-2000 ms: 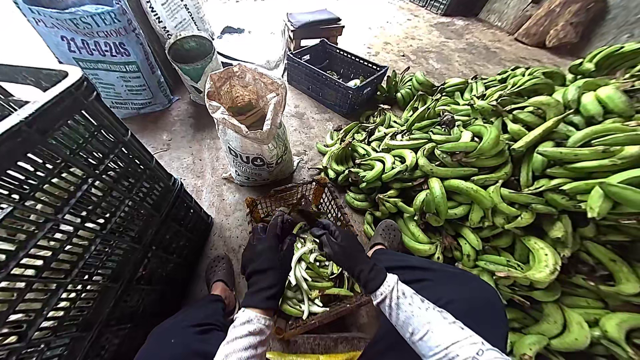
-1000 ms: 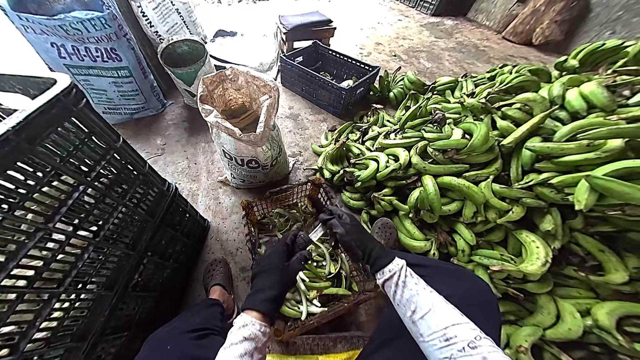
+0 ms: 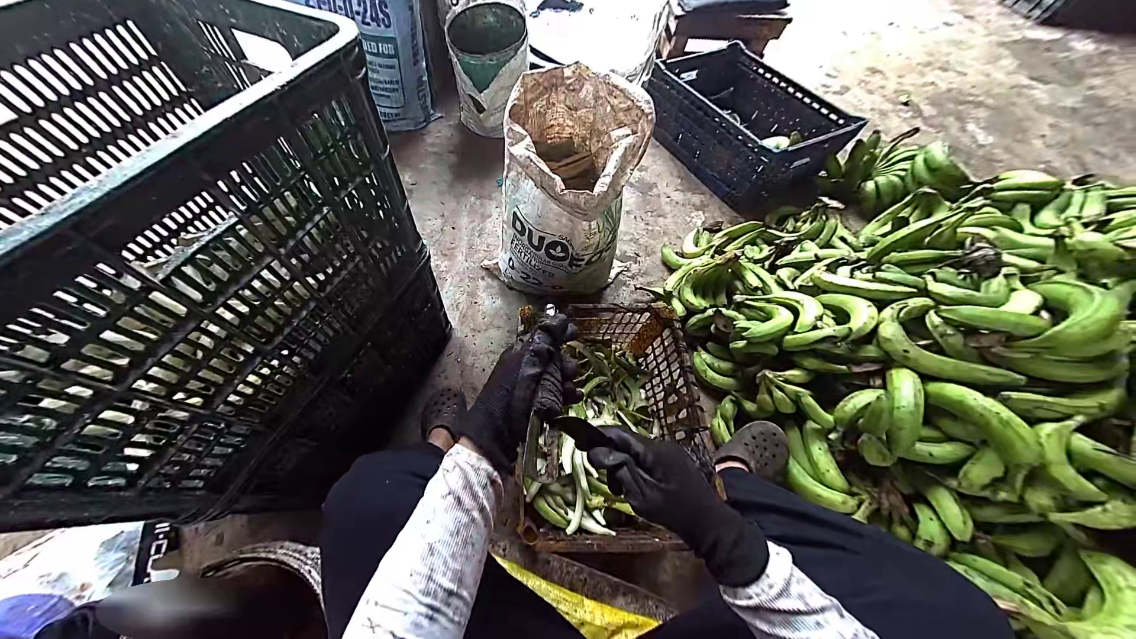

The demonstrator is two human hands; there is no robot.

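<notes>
My left hand [image 3: 515, 390], in a black glove, is closed over the near left part of a brown plastic crate [image 3: 661, 355]. A pale tip [image 3: 551, 311] shows above its fingers; the rest of that object is hidden. My right hand [image 3: 679, 488], also gloved, grips a knife [image 3: 581, 433]. Its dark blade points left, close to the heel of my left hand. Green and whitish plantain peels [image 3: 581, 493] lie in the crate below both hands. To the right spreads a large heap of green plantains [image 3: 967, 355].
Stacked dark green crates [image 3: 222, 266] stand close on my left. Past the peel crate is an open fertilizer sack [image 3: 564, 222], with a bucket [image 3: 486, 62] behind it. A black crate [image 3: 754, 124] sits farther back, beside a wooden stool [image 3: 728, 31]. My feet flank the peel crate.
My hands have moved from over the middle of the peel crate toward its left side. The knife blade now shows plainly in my right hand. The view has shifted left.
</notes>
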